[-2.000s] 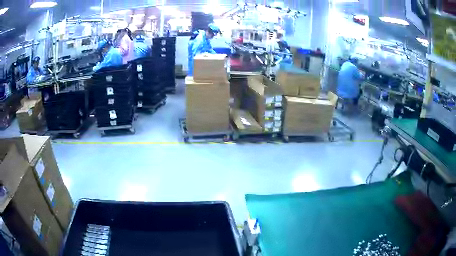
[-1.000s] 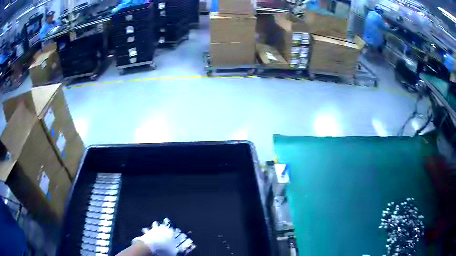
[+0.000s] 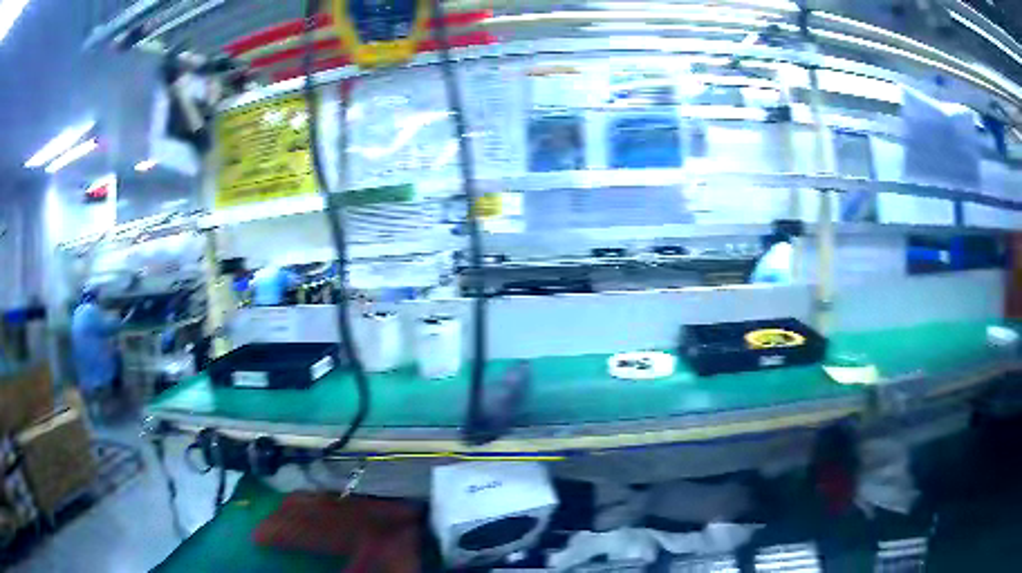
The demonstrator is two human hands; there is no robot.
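No hand is in the picture. Nearest in front of me, at the bottom edge, are the tops of silver metal parts [image 3: 788, 559], cut off by the edge. White crumpled cloths or bags [image 3: 650, 542] lie behind them. A white box with a dark round opening [image 3: 493, 509] stands to their left, with handwriting on top. A reddish-brown slab [image 3: 336, 528] lies on the green mat [image 3: 219, 545] at the lower left. The view is blurred.
A raised green shelf [image 3: 560, 386] crosses the view. It holds a black bin [image 3: 275, 366], white cylinders [image 3: 438, 346], a round white dish [image 3: 641, 365] and another black bin with a yellow ring [image 3: 773, 339]. Black cables [image 3: 476, 257] hang in front. Cartons [image 3: 56, 459] stand far left.
The view has swung right and up from the black tote to the bench and shelf. The gloved hand and part seen over the tote have left the picture.
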